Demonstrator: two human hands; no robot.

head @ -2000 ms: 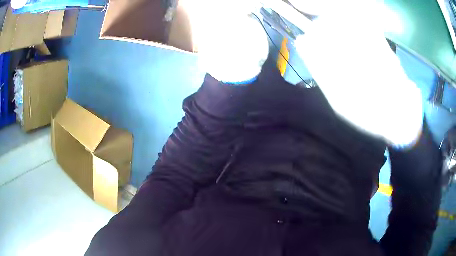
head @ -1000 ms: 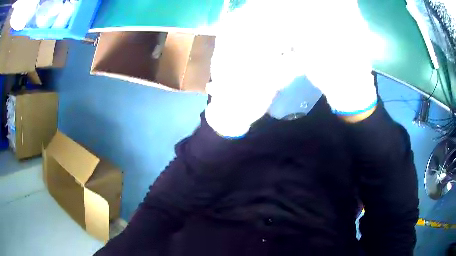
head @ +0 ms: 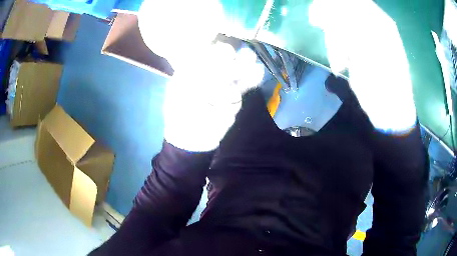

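Note:
My left hand (head: 200,110), in a white glove washed out by glare, is at left of centre above my lap, in front of the bench edge. Its thumb side shows toward the middle. It holds a large round white housing (head: 180,27) against the carton side; glare hides the exact grip. My right hand (head: 378,65), also in a glaring white glove, reaches forward over the green bench top (head: 295,25) at right. Its fingers are washed out, so their pose and anything in them cannot be made out.
A blue bin (head: 82,6) is at the upper left. An open carton (head: 133,42) is under the bench edge, with more cartons (head: 37,95) at left and an open one (head: 75,165) on the floor. A slim white strip (head: 443,75) lies at bench right. Metal legs show below the bench.
The hands were together near the middle one second ago and are now apart. My left hand has moved left with the round housing; my right hand has moved right over the bench. The view has shifted.

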